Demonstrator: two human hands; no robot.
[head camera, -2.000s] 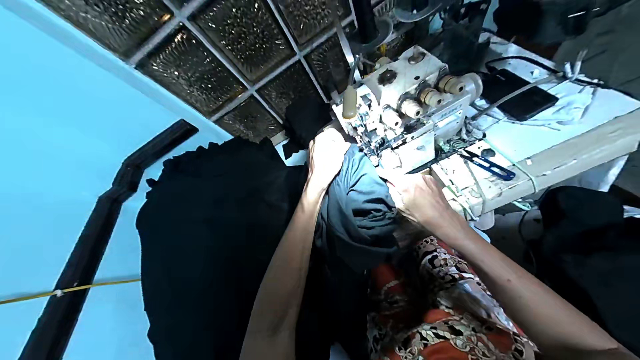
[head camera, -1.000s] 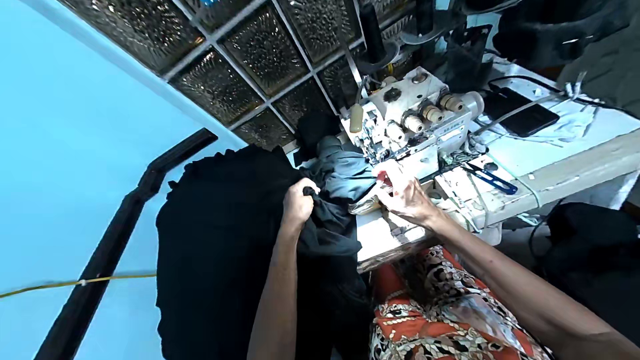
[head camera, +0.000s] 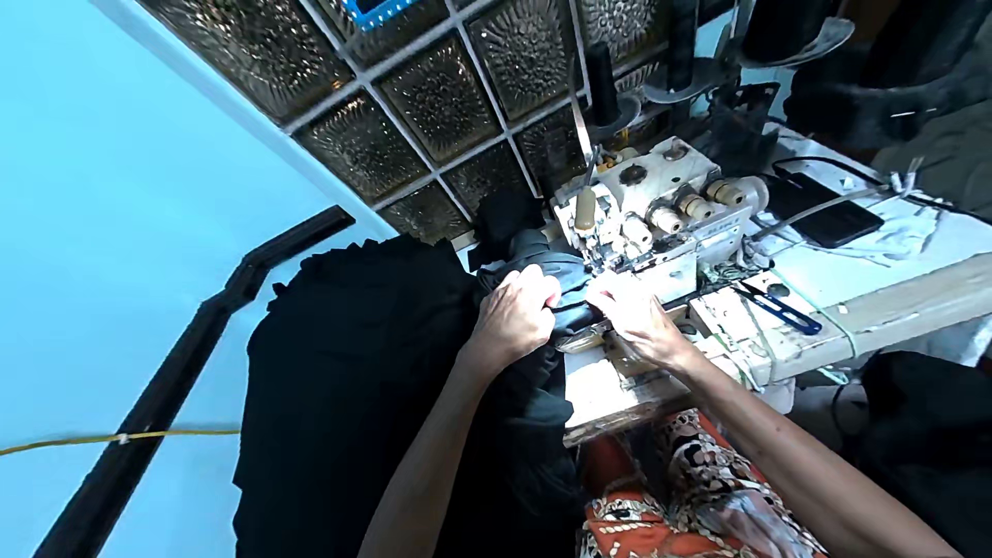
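Note:
An overlock sewing machine (head camera: 659, 209) with several tension dials stands on a worktable. Dark fabric (head camera: 546, 260) lies bunched at the left of its needle area and hangs down over the table's edge. My left hand (head camera: 515, 314) grips this fabric, its fingers curled. Just in front of the needle area, my right hand (head camera: 632, 314) pinches the fabric's edge; bright light washes out its fingertips. A large pile of black cloth (head camera: 349, 387) hangs to the left of my left arm.
Blue-handled thread snips (head camera: 779, 308) lie on the table (head camera: 922, 298) at the machine's right. Behind them a black phone (head camera: 825, 213) rests on white cloth, with cables nearby. Black thread cones (head camera: 603, 85) stand behind the machine. Glass blocks and a blue wall border the left side.
My left hand has come up and right, closer to my right hand and the needle area. The fabric that covered the table's front edge two seconds ago has shifted left, exposing that edge.

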